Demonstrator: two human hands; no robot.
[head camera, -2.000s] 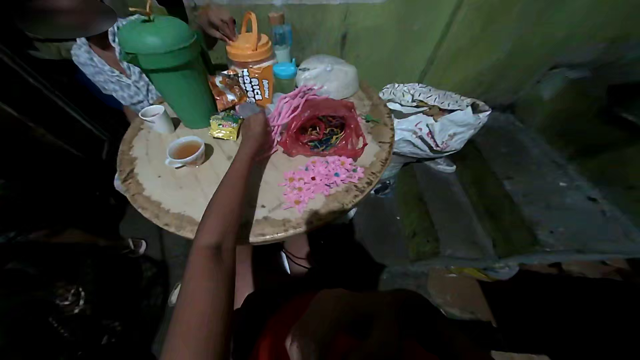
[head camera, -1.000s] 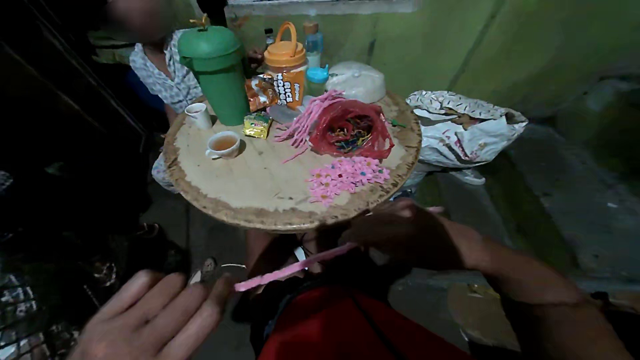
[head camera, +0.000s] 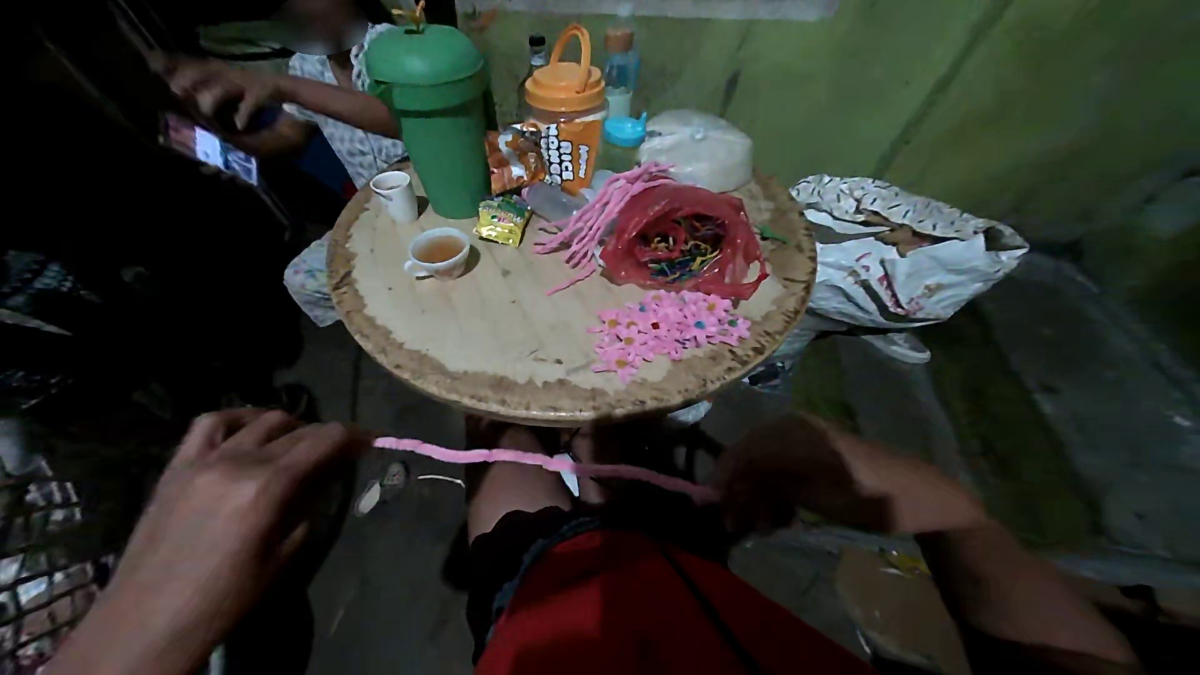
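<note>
My left hand (head camera: 239, 497) and my right hand (head camera: 806, 478) pinch opposite ends of a pink fuzzy strip (head camera: 469, 456), stretched nearly straight above my lap, in front of the table. On the round wooden table (head camera: 450, 347) a heap of small pink flowers with coloured centres (head camera: 666, 328) lies near the right front edge. Behind it sits an open red plastic bag (head camera: 741, 253) holding many thin coloured pieces. A bundle of pink strips (head camera: 600, 220) leans against the bag's left side. My right hand is in shadow.
A cup of tea (head camera: 441, 251), a white mug (head camera: 396, 195), a tall green lidded container (head camera: 436, 131), an orange-lidded jar (head camera: 566, 122) and a yellow packet (head camera: 502, 220) stand on the table. A full white sack (head camera: 891, 272) is at right. Another person's hand (head camera: 225, 89) is near a phone (head camera: 211, 150).
Two seconds ago one hand reached to the table by the pink strips. Now both hands are below the table edge, holding a pink strip between them, farther apart than one second ago.
</note>
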